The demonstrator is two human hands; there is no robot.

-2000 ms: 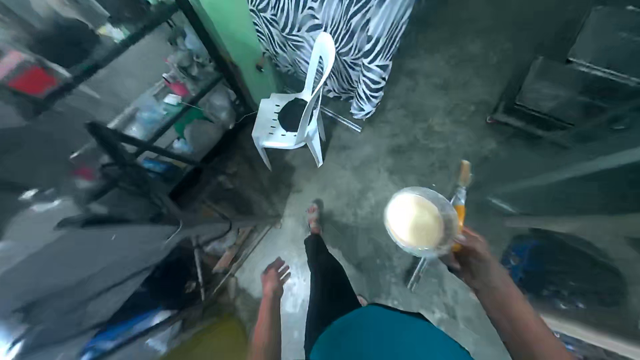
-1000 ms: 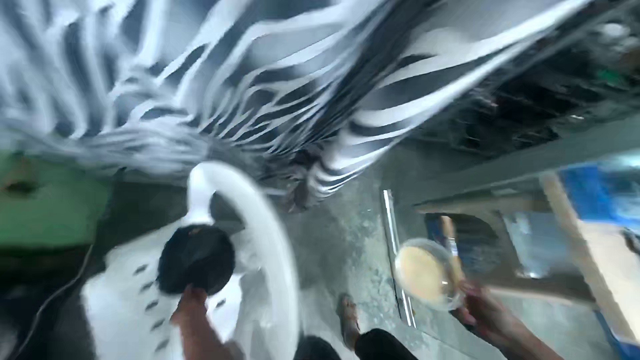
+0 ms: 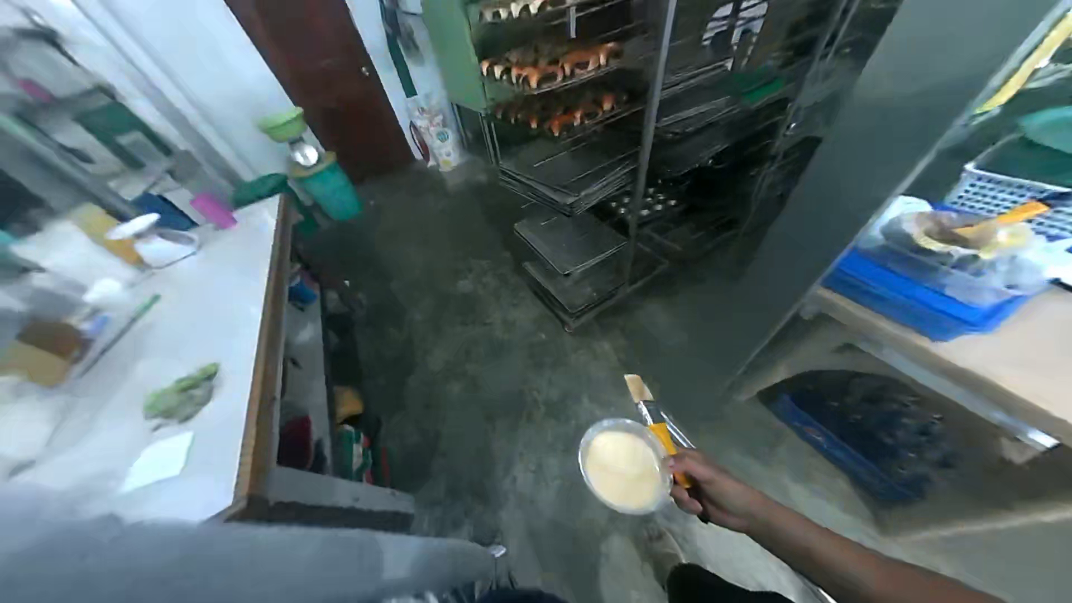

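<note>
My right hand (image 3: pixel 712 490) grips a round clear bowl (image 3: pixel 624 466) of pale cream-yellow liquid together with a pastry brush (image 3: pixel 659 427). The brush has a yellow handle, a metal ferrule and light bristles, which point up and away from me beside the bowl. The floor lies below them. My left hand is out of view. A blurred grey-blue shape fills the lower left corner; I cannot tell what it is.
At left stands a white-topped table (image 3: pixel 222 335) with a green cloth (image 3: pixel 182 394). Ahead, a metal rack (image 3: pixel 645 126) holds trays of browned bread (image 3: pixel 553 71). On the right, a wooden shelf (image 3: pixel 988 360) bears a blue tray (image 3: pixel 917 293). Concrete floor (image 3: pixel 469 335) runs between them.
The view has swung from the white chair and zebra-print cloth to the rack and tables. My left hand, at the black item on the chair a second ago, has left view. The right keeps bowl and brush.
</note>
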